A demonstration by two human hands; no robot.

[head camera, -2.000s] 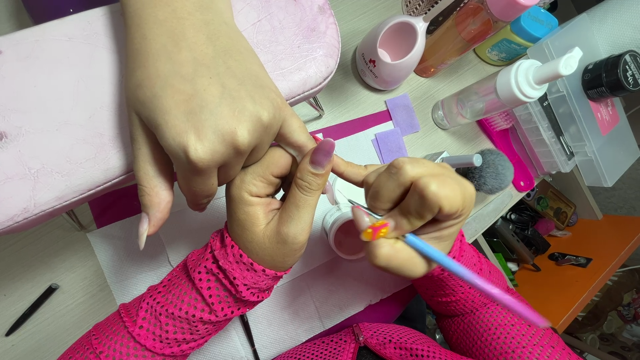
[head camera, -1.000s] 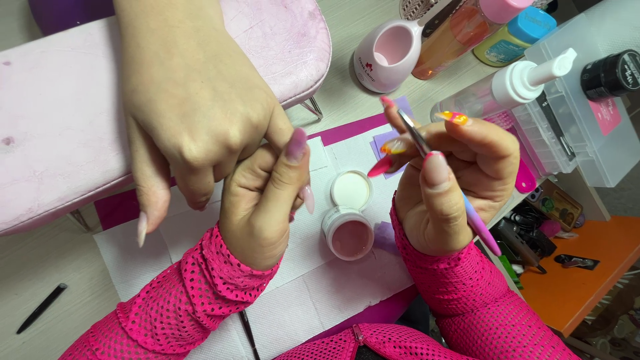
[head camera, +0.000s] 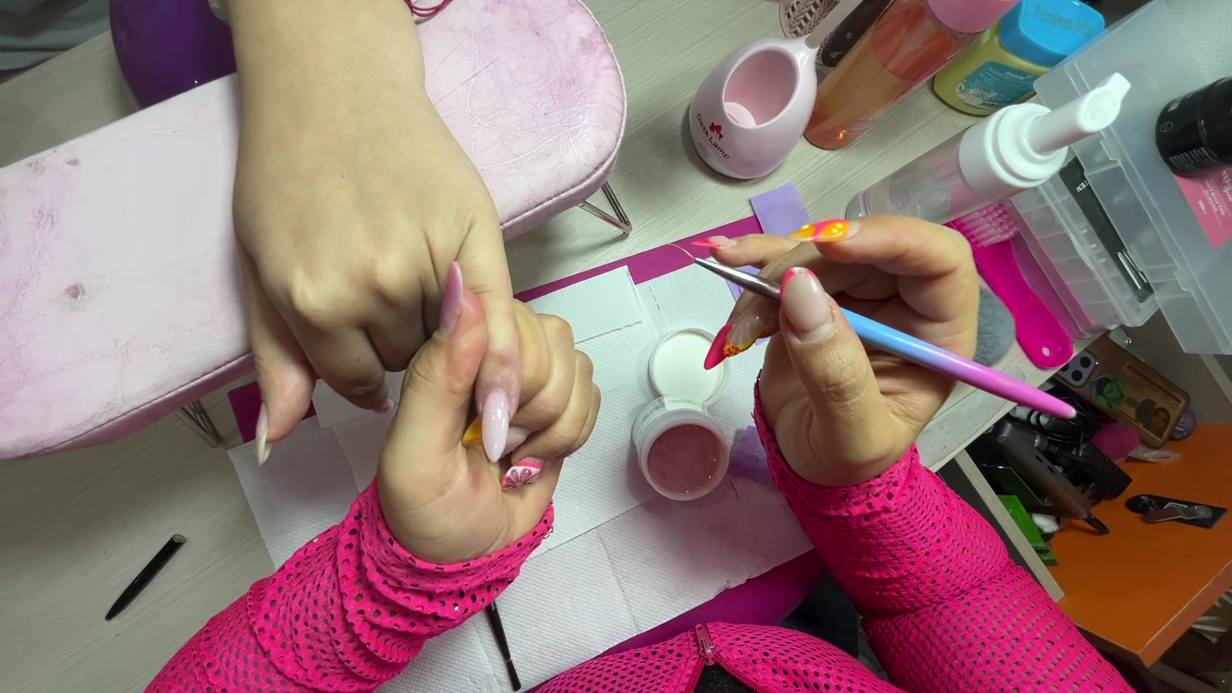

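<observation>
Another person's hand (head camera: 356, 221) reaches down over a pink padded armrest (head camera: 115, 260). My left hand (head camera: 481, 414) is closed around one finger of it, whose long pale pink nail (head camera: 496, 423) points down. In my right hand (head camera: 857, 366) is a thin nail brush (head camera: 905, 351) with a blue-to-pink handle; its metal end points up left, and a fine curved strand shows at the tip. Between the hands, an open jar of pink gel (head camera: 685, 460) and a round white lid (head camera: 689, 366) lie on white paper towels (head camera: 597, 520).
A pink desk lamp holder (head camera: 751, 111), a pump bottle (head camera: 1001, 154), other bottles and a clear plastic box (head camera: 1155, 192) stand at the upper right. A pink nail brush (head camera: 1020, 298) lies beside them. A black pen-like stick (head camera: 144, 577) is at lower left. An orange shelf (head camera: 1155, 549) sits lower right.
My right hand has moved away from the held finger to the right and turned palm up, with the brush kept in it. The gel jar, partly hidden before, shows fully. My left hand still holds the finger.
</observation>
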